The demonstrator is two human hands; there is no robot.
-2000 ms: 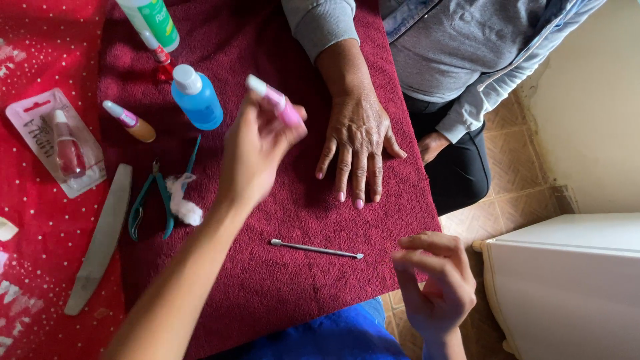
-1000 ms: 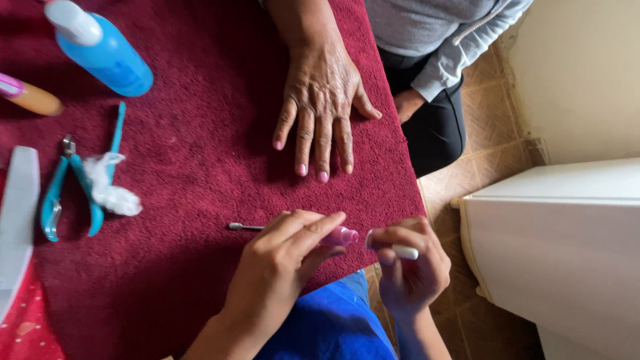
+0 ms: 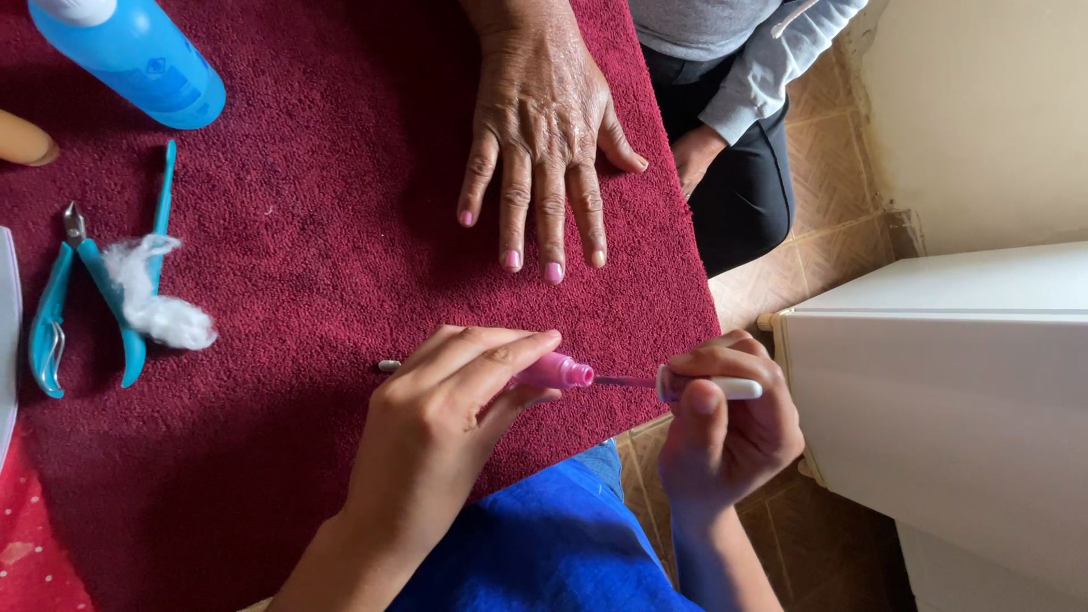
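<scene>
My left hand (image 3: 442, 416) holds a pink nail polish bottle (image 3: 557, 371) on its side, with the open neck facing right. In my right hand (image 3: 735, 416) is the polish cap (image 3: 733, 388), white at its end, with its stem (image 3: 625, 382) reaching to the bottle's mouth. The other person's hand (image 3: 544, 127) lies palm down on the dark red towel (image 3: 297, 212), fingers spread. Three of its nails look pink; the index nail and thumbnail look unpainted. One tip of a metal manicure tool (image 3: 388, 365) shows beside my left hand; the rest is hidden.
On the left lie teal-handled cuticle nippers (image 3: 110, 297), a teal stick tool (image 3: 166, 187), cotton wool (image 3: 157, 297) and part of a nail file (image 3: 7, 331). A blue bottle (image 3: 144, 64) and a tan bottle (image 3: 24, 140) are above. A white cabinet-like object (image 3: 943, 382) stands right, beyond the towel's edge.
My left hand has come down from the upper towel with the polish bottle. My right hand, holding nothing at first, now has the cap, drawn off the bottle. The view has moved closer.
</scene>
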